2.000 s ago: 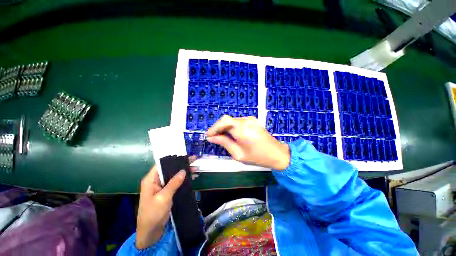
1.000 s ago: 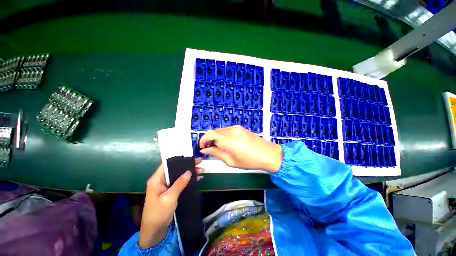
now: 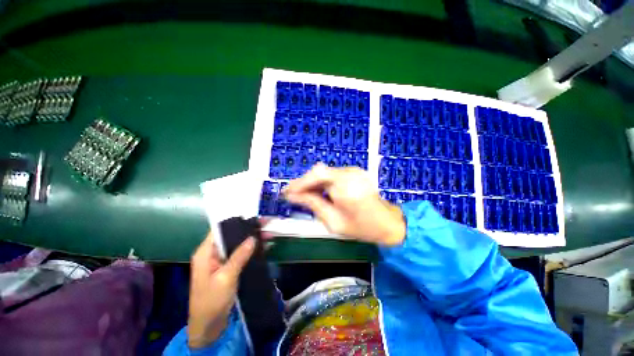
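Observation:
My left hand [image 3: 217,281] holds the black adhesive pad strip [image 3: 254,288], thumb on its front. The bare white release liner [image 3: 226,198] at its top end overlaps the tray's lower left corner. My right hand [image 3: 344,201] is over the lower left block of blue parts [image 3: 320,126], thumb and forefinger pinched together. Whether a pad or tweezers is between the fingertips cannot be told; the tips are blurred. The blue parts lie in tight rows in the white tray [image 3: 258,142], in three blocks split by white bars. My right hand covers part of the bottom row.
Silvery-green circuit board panels [image 3: 103,153] lie on the green bench at left, with more at the far left edge. A pale metal arm [image 3: 556,73] stands at upper right. White equipment [image 3: 591,285] is at lower right. Purple cloth [image 3: 80,306] is at lower left.
My right hand has moved slightly right and up from the left end of the bottom row. The strip's white end has tilted left. The whole view has shifted slightly.

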